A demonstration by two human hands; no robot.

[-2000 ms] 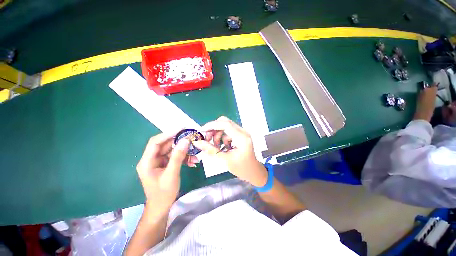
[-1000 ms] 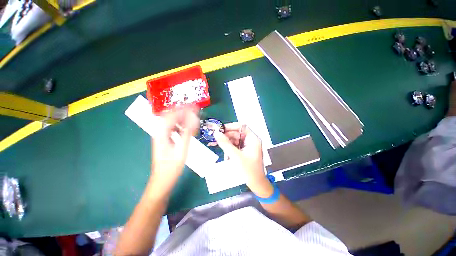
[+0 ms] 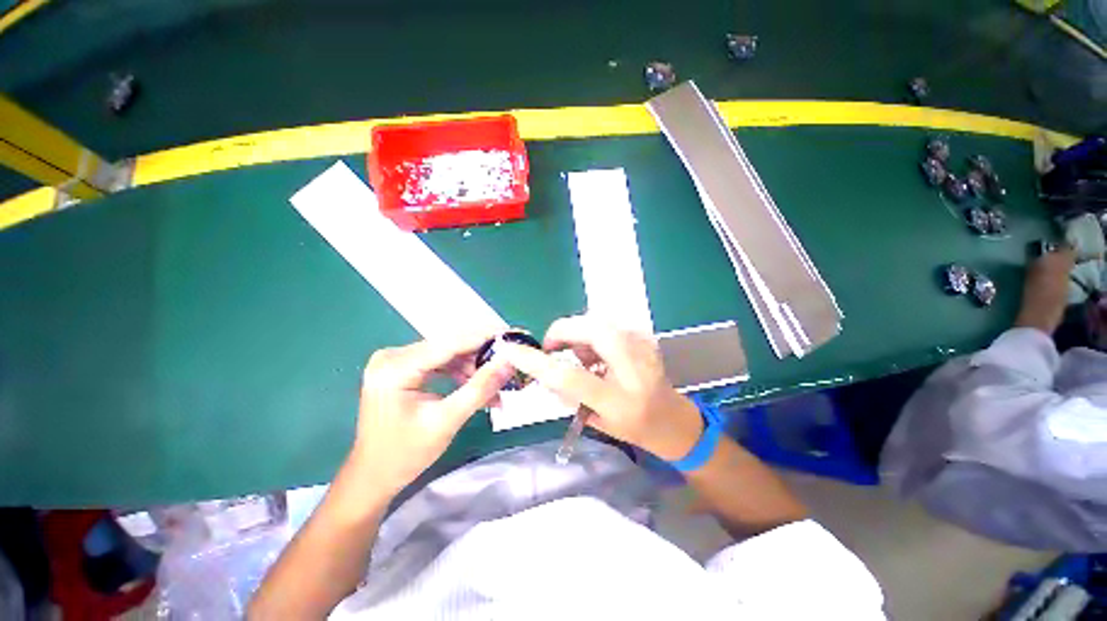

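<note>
A round circuit board assembly (image 3: 510,354), dark-rimmed, is held between my hands over the lower ends of the white strips (image 3: 611,255). My left hand (image 3: 419,406) grips its left side with thumb and fingers. My right hand (image 3: 622,386), with a blue wristband, has its fingertips on its right side. Thin metal tweezers (image 3: 573,434) stick out below my right palm. Fingers hide much of the unit. The red bin (image 3: 455,220) behind my hands holds many tiny white parts.
Stacked grey-brown strips (image 3: 753,206) lie right of the white strips; a short grey-brown piece (image 3: 704,355) lies beside my right hand. Several waiting units (image 3: 958,279) sit at right, near another person's hand (image 3: 1044,291). A yellow edge borders the conveyor, which carries spaced units.
My left hand has come back from near the red bin to the unit. The tweezers now show below my right hand. The camera view has shifted, and the neighbour's hand is visible again.
</note>
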